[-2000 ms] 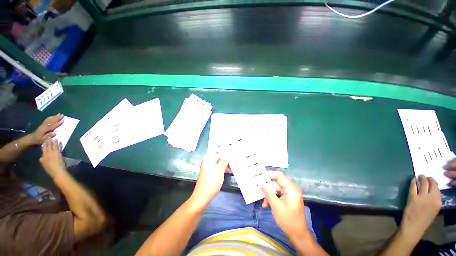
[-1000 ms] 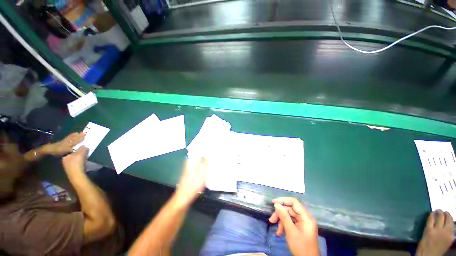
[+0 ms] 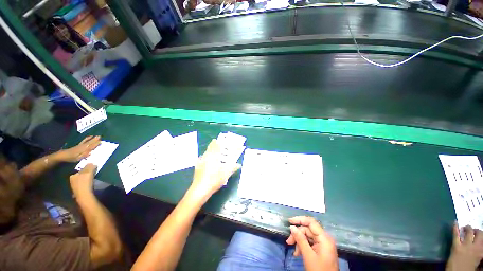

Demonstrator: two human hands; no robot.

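Observation:
The white unfolded sheets (image 3: 282, 180) lie flat on the green worktop in front of me, with faint print. Just left of them is the pile of folded leaflets (image 3: 231, 146), narrow and white. My left hand (image 3: 211, 172) lies over this pile, palm down with the thumb apart, and covers much of it; whether it grips a leaflet cannot be told. My right hand (image 3: 312, 241) is above my lap at the bench edge, fingers curled loosely, with no paper in it.
Two overlapping white sheets (image 3: 159, 156) lie left of the pile. A person at far left handles a small leaflet (image 3: 98, 157). Another person's hand at far right touches a printed sheet (image 3: 463, 188). A white cable (image 3: 389, 64) hangs over the belt. A blue bin (image 3: 108, 79) stands at upper left.
The folded leaflet has gone from both hands at two seconds ago to the pile on the left. My left hand moved left and forward; my right hand let go and stays near my lap. The view shifted.

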